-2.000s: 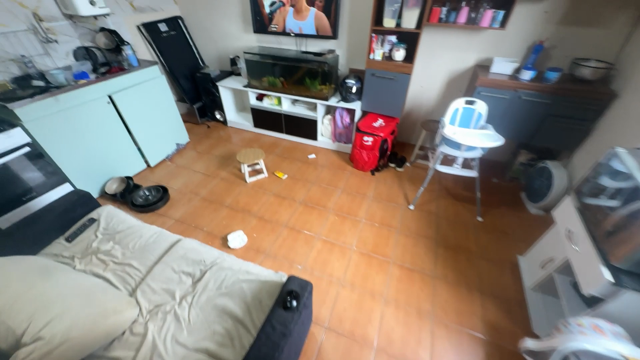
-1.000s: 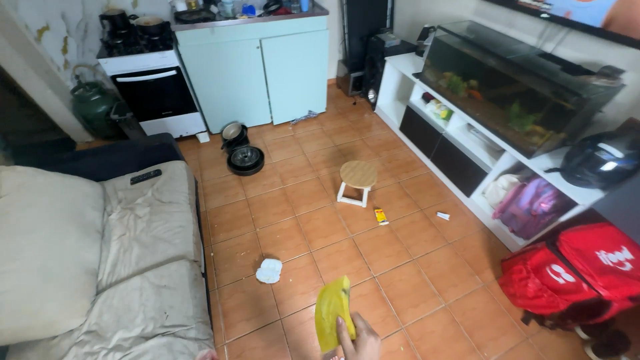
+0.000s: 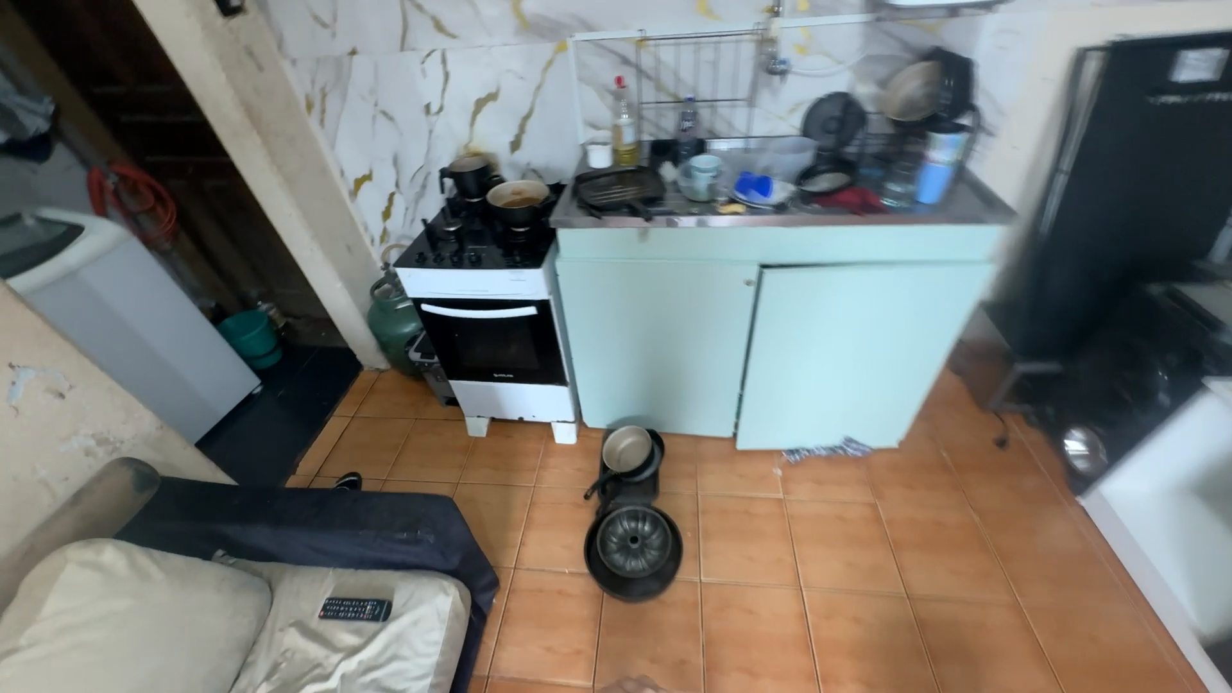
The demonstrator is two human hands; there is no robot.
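Observation:
Only a blurred sliver of skin shows at the bottom edge, seemingly my right hand; whether it holds anything is hidden. My left hand is out of view. Ahead of that sliver, a dark fluted ring cake pan lies inside a wider round black pan on the tiled floor. Behind them, a pot with a light interior and a dark handled pan sit close together near the base of the pale green cabinet.
A white stove with pots stands left of the cabinet. The sink counter holds dishes and bottles. At lower left is a sofa with a remote control. A crumpled cloth lies by the cabinet, and white furniture stands at right.
The view has swung left towards the stove and sink. One second ago my right hand held a yellow object above the floor; that object is out of view now.

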